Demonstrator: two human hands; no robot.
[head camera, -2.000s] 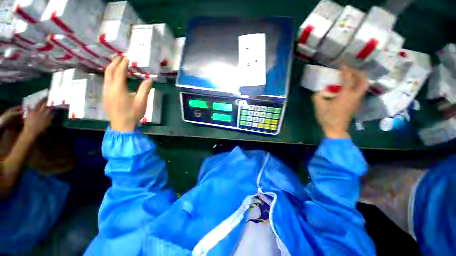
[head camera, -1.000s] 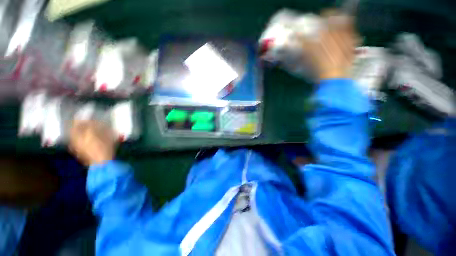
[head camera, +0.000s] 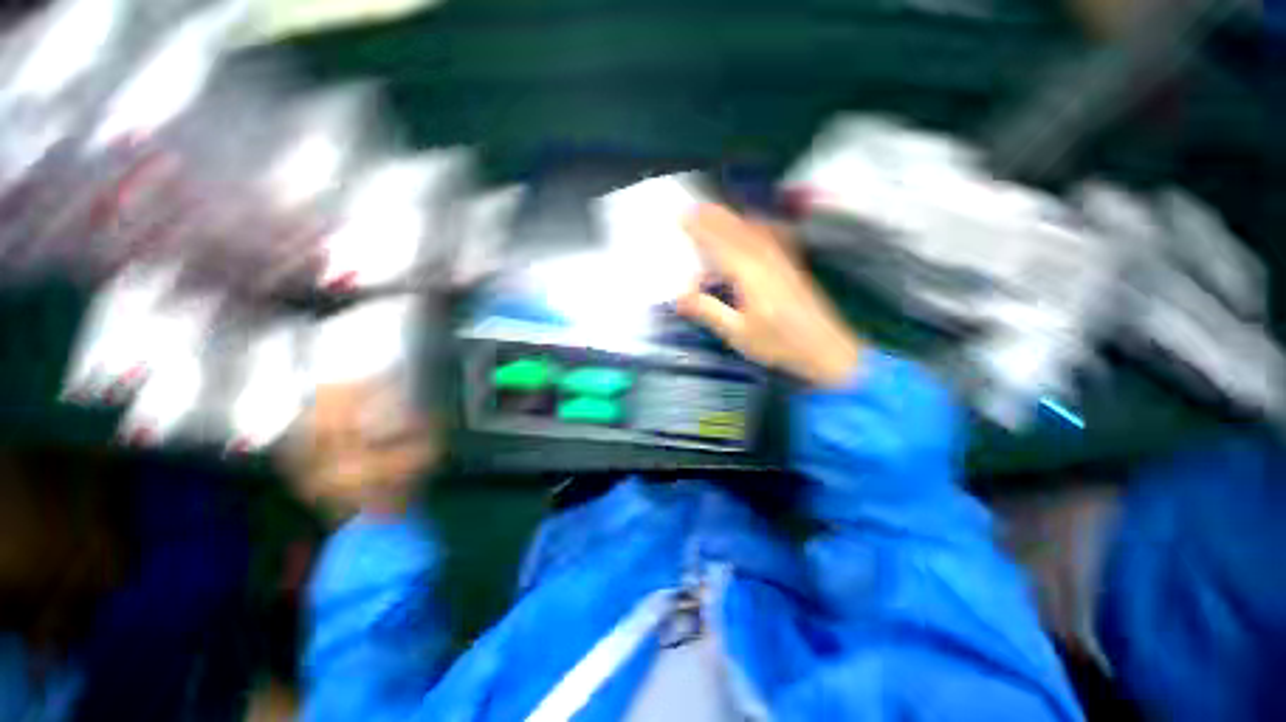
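The frame is blurred. The digital scale (head camera: 618, 395) stands in front of me with its green displays lit. A white carton (head camera: 652, 233) is on or just above its pan. My right hand (head camera: 769, 294) is at the carton's right side, thumb and fingers against it. My left hand (head camera: 363, 449) is left of the scale at the bench's front edge, at the lower end of another white carton (head camera: 364, 339); its fingers are too blurred to tell if they grip it.
Rows of white cartons with red marks (head camera: 184, 212) stand left of the scale. More cartons (head camera: 938, 226) lie in a loose group at the right. A grey metal bar (head camera: 1100, 92) is behind them. A blue sleeve of another person (head camera: 1199, 564) is at the right edge.
My right hand has moved left from the right-hand cartons to the carton at the scale. My left hand has shifted right, towards the scale. The camera view has also moved.
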